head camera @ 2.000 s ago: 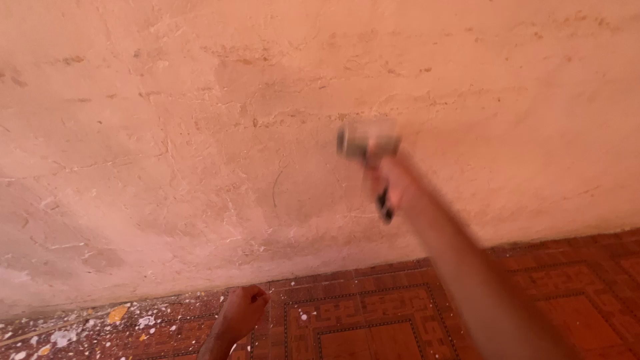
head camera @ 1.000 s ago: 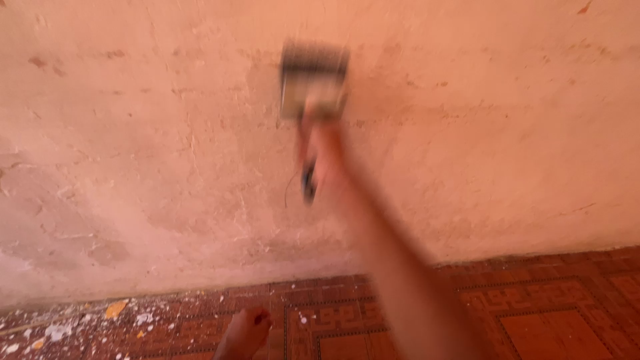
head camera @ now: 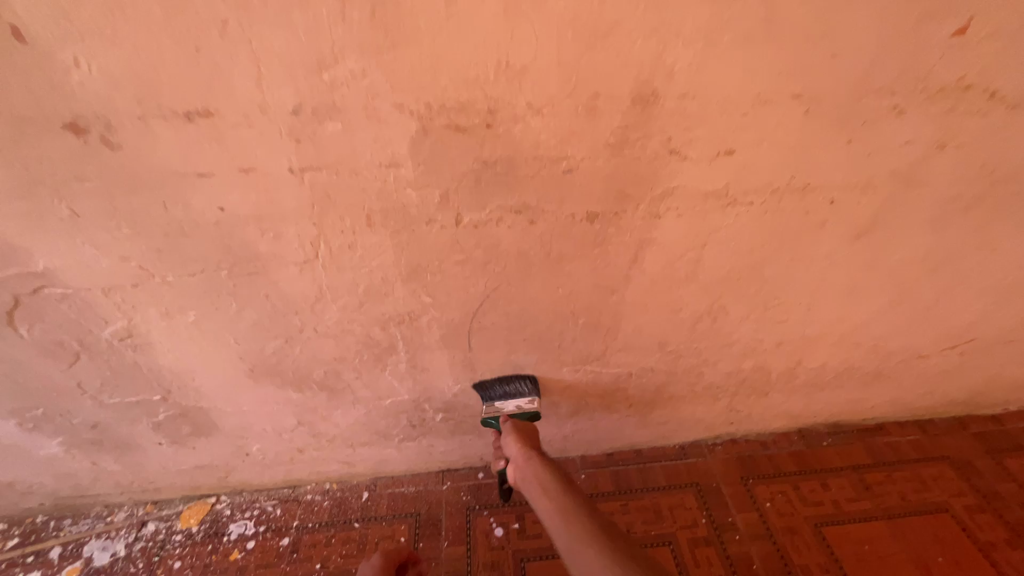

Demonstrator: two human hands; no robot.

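My right hand grips the green-and-black handle of a wide paintbrush. Its dark bristles point up and meet the lower part of the plaster wall, bent a little to the left. A thin curved dark line shows on the wall just above the bristles. My left hand is at the bottom edge, partly cut off, over the floor; its fingers are too dim to make out.
The wall has cracks, stains and rough patches. Patterned reddish-brown flooring runs along its foot. White and yellow paint flakes lie scattered on the floor at the lower left.
My right hand has brought the brush from higher on the wall down to near its foot. My left hand now shows less, at the bottom edge.
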